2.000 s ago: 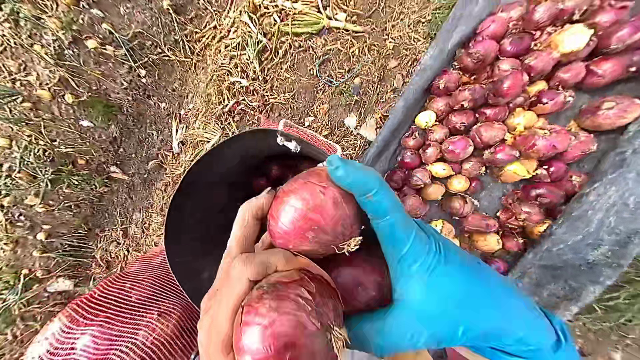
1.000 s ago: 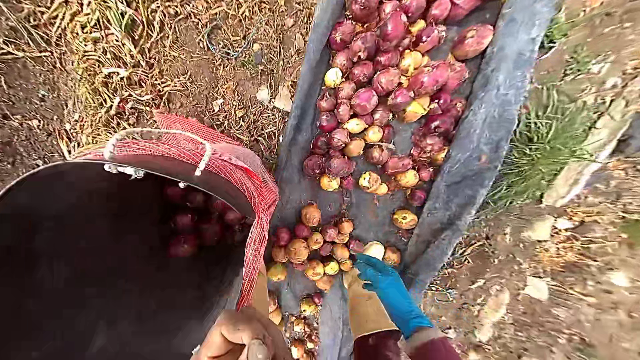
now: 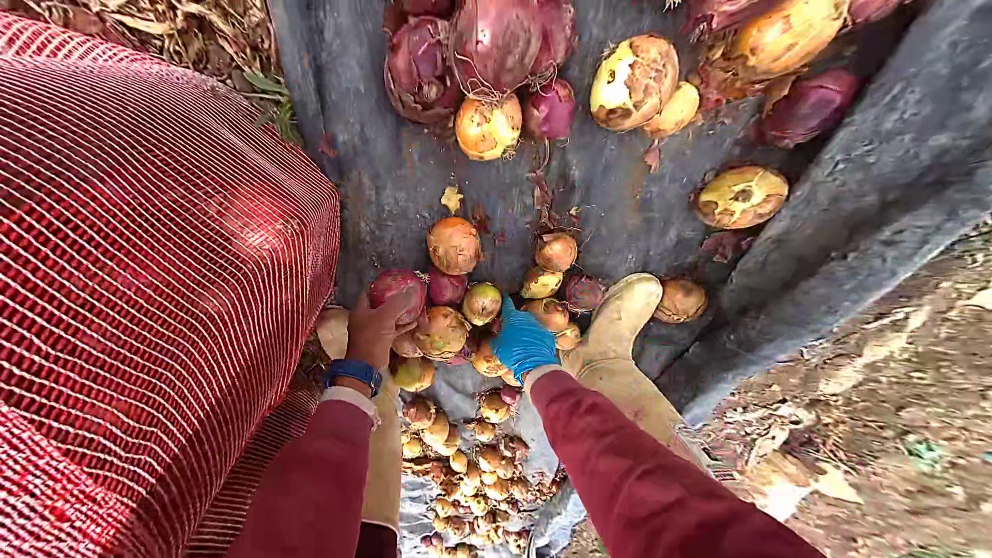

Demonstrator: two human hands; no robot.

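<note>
Bare but for a blue watch at the wrist, my left hand (image 3: pixel 377 325) has its fingers on a red onion (image 3: pixel 398 293) at the left of a loose group on the dark plastic sheet (image 3: pixel 504 209). My right hand (image 3: pixel 521 341), in a blue glove, reaches down among the onions at the group's middle; its fingertips are partly hidden, and what they touch cannot be told. Between the hands lie a yellow-brown onion (image 3: pixel 441 333) and a greenish onion (image 3: pixel 482 303). An orange-brown onion (image 3: pixel 454 246) rests just above them.
A red mesh sack (image 3: pixel 155 232) bulges at the left. Larger red onions (image 3: pixel 496 43) lie at the top, and small onions (image 3: pixel 480 473) between my legs. My light boot (image 3: pixel 624 310) stands on the sheet beside a brown onion (image 3: pixel 680 301). The sheet's raised edge (image 3: pixel 845 201) runs along the right.
The large red onions held in my hands two seconds ago are out of them. Both hands are now down at the onions on the sheet. The view has shifted and come closer to the sheet.
</note>
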